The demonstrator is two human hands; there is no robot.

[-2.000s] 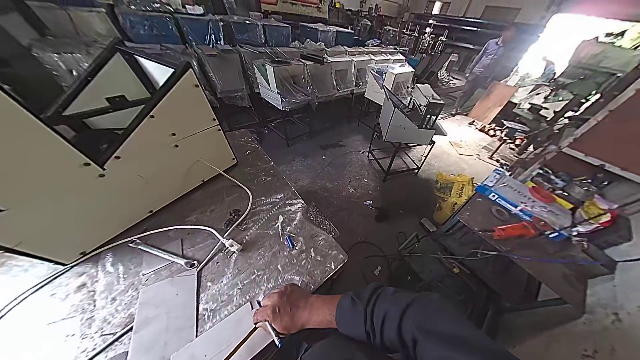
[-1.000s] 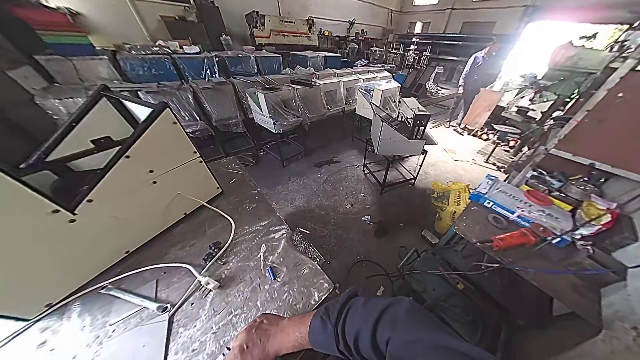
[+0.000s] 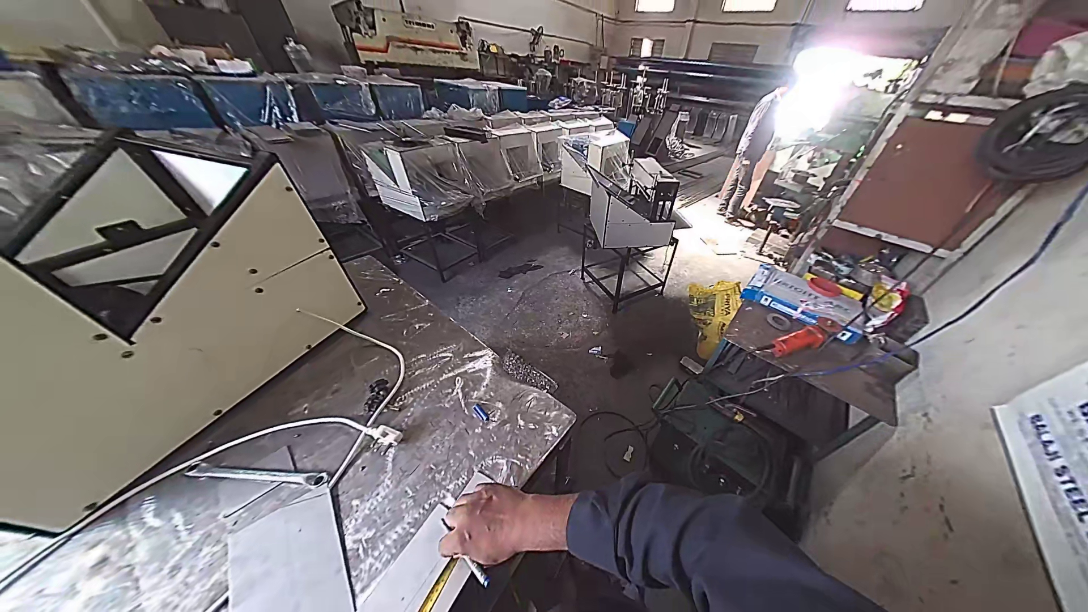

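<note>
My right hand (image 3: 486, 523) is closed around a white pen with a blue end (image 3: 476, 571), above a pale flat strip (image 3: 416, 557) at the bench's near edge. A yellow tape measure blade (image 3: 437, 586) lies along the strip, just below the hand. To the left are a grey sheet metal piece (image 3: 289, 552) and a metal wrench (image 3: 255, 476). A white cable with a plug (image 3: 384, 434) crosses the metal bench top (image 3: 518, 408), where a small blue item (image 3: 480, 412) lies. My left hand is out of view.
A cream metal cabinet (image 3: 187, 340) with black edging fills the left. At right, a side table (image 3: 850, 374) holds an orange power tool (image 3: 799, 340), near a yellow bag (image 3: 714, 314). Wrapped cabinets (image 3: 433, 178) stand behind. A person (image 3: 752, 149) stands far off by the bright opening.
The view has shifted. The distant person is more upright than two seconds ago. My right hand stays at the near edge of the bench.
</note>
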